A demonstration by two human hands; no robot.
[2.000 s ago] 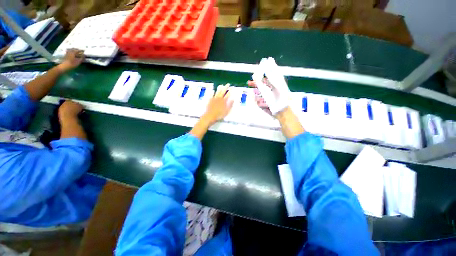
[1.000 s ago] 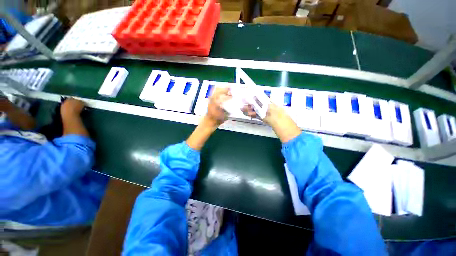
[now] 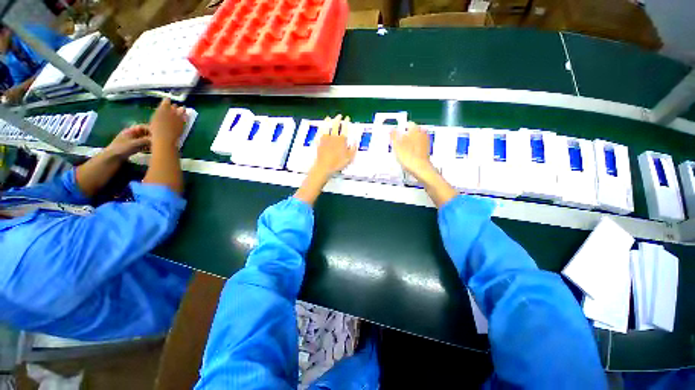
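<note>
White product boxes (image 3: 498, 156) with blue patches stand side by side in a row on the green belt. My left hand (image 3: 333, 150) lies on the row with its fingers apart, holding nothing. My right hand (image 3: 412, 150) is bent over the boxes just to the right of it. A white cut-out insert (image 3: 391, 117) sticks up past the far edge of the row, beside my right fingertips. My right hand touches or covers part of it, and its grip is hidden. A blue patch shows between my hands.
Pale guide rails (image 3: 533, 209) edge the belt. White inserts (image 3: 606, 270) lie on the near ledge at right. A red tray (image 3: 270, 42) and white tray (image 3: 156, 61) stand beyond. A neighbour's hands (image 3: 164, 126) work at left. An open carton holds white scraps (image 3: 324, 339) below.
The white piece held up between my hands a second ago is down at the row. My hands have moved apart. The neighbour's hands have reached onto the box at left.
</note>
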